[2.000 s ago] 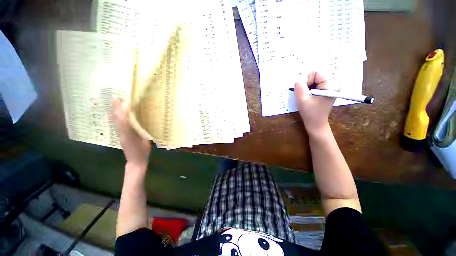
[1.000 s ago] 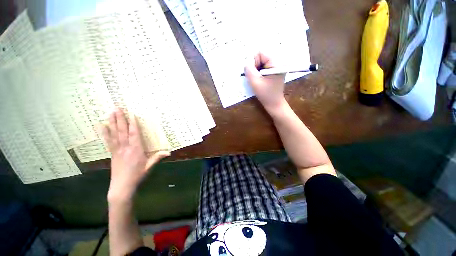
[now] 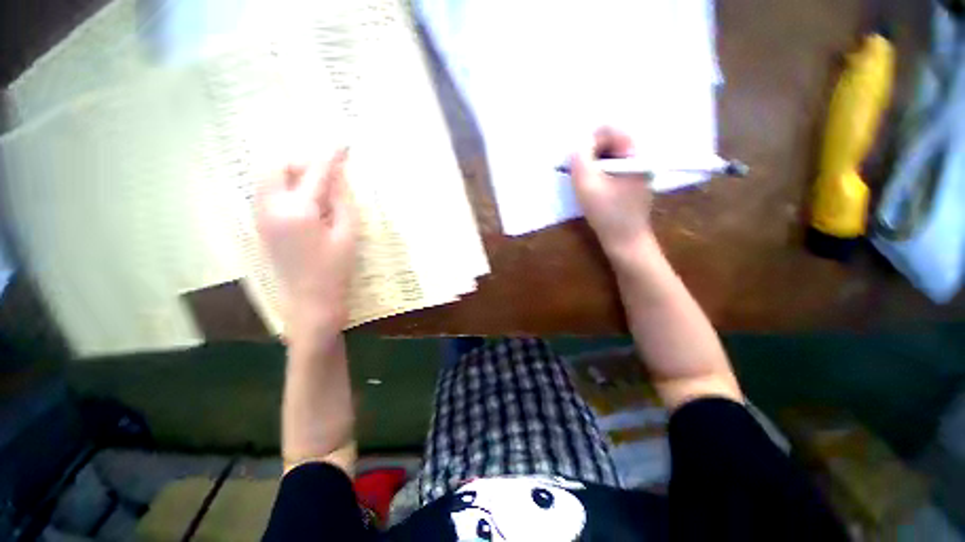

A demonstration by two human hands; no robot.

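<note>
My right hand (image 3: 617, 201) holds a white pen (image 3: 677, 167) with a dark end, its tip pointing left, over the lower part of a white sheet (image 3: 593, 74). The writing on the sheet is washed out by blur. My left hand (image 3: 312, 233) is over the yellowish printed lists (image 3: 407, 212), fingers curled and blurred. I cannot tell whether it touches the pages or pinches one. More yellowish sheets (image 3: 106, 233) overlap at the left, one corner reaching past the desk edge.
A yellow torch-like tool (image 3: 852, 138) with a black end lies right of the papers on the dark brown desk (image 3: 762, 275). A white and grey folded bundle (image 3: 921, 212) lies at the far right. Boxes and a red item (image 3: 379, 489) are below.
The view has swung about. My left hand turned over pages, lay flat with spread fingers, and now has curled fingers further right on the lists. My right hand keeps the pen at the white sheet.
</note>
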